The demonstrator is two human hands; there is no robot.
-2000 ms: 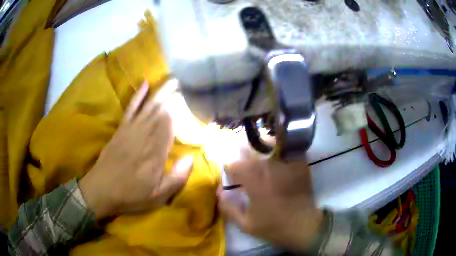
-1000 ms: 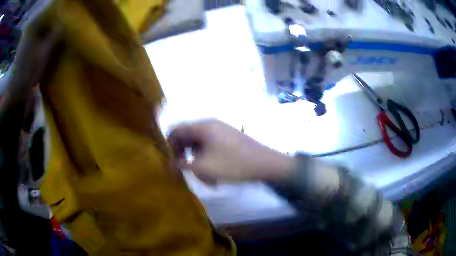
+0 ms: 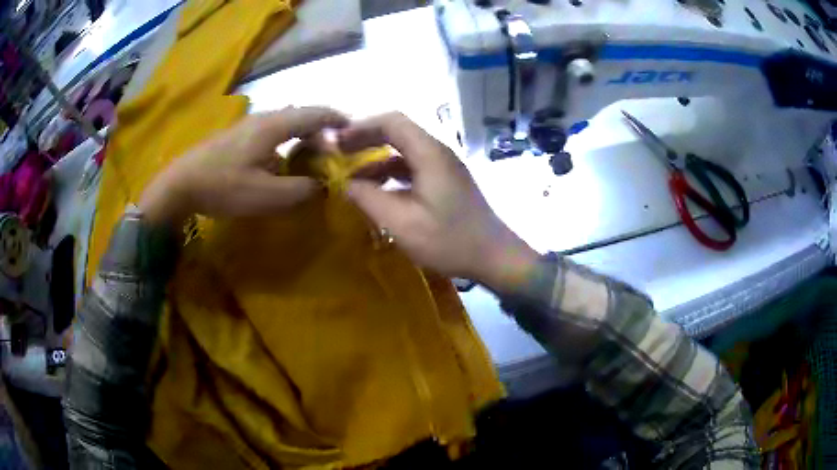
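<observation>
A mustard-yellow garment piece hangs from both hands over the table's front edge, left of the machine. My left hand holds its top edge between thumb and fingers. My right hand pinches a narrow yellow end of the same cloth close to the left fingertips. The fingertips are slightly blurred, so the exact grip is unclear. More yellow cloth lies behind on the left side of the table.
The white sewing machine head with its needle area stands at the upper right. Scissors with red and dark green handles lie on the white table. A bin of coloured scraps is at the lower right. Pink items lie far left.
The cloth has come away from the machine and now hangs in front of me. My left hand has come clearly into view, and both hands have met at the cloth's upper edge.
</observation>
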